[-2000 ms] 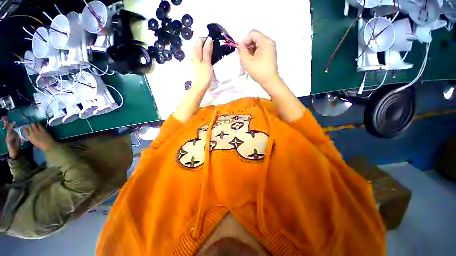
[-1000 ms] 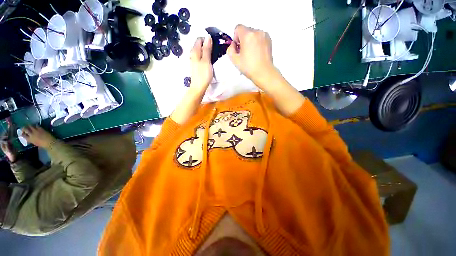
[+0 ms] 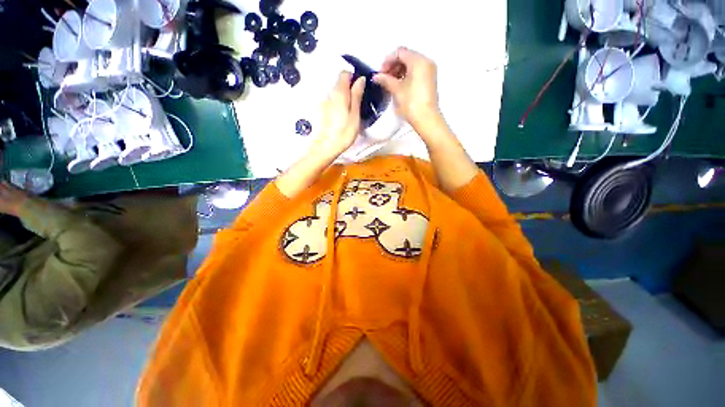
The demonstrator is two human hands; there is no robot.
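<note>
A black round housing (image 3: 372, 105) is held between both hands over the white sheet (image 3: 445, 40). My left hand (image 3: 343, 111) grips its left side, fingers up. My right hand (image 3: 413, 86) is at its upper right, with thumb and fingertips pinched together at its edge; whether they hold a lead wire cannot be told. A white housing (image 3: 385, 127) shows just below the black one, with white cable near it. Small black rings (image 3: 278, 40) lie in a cluster at the upper left of the sheet, and one loose ring (image 3: 303, 127) lies nearer.
White wired housings (image 3: 131, 119) stand at left and more white housings (image 3: 610, 75) at right on the green bench top (image 3: 208, 135). Dark glossy housings (image 3: 208, 73) stand left of the rings. Another person's sleeve (image 3: 63, 254) is at lower left. A black round stool seat (image 3: 612, 197) is below the right edge.
The black housing has turned and moved right and slightly down with my left hand. The red wires seen at it earlier are hidden now. The other person's arm has shifted left.
</note>
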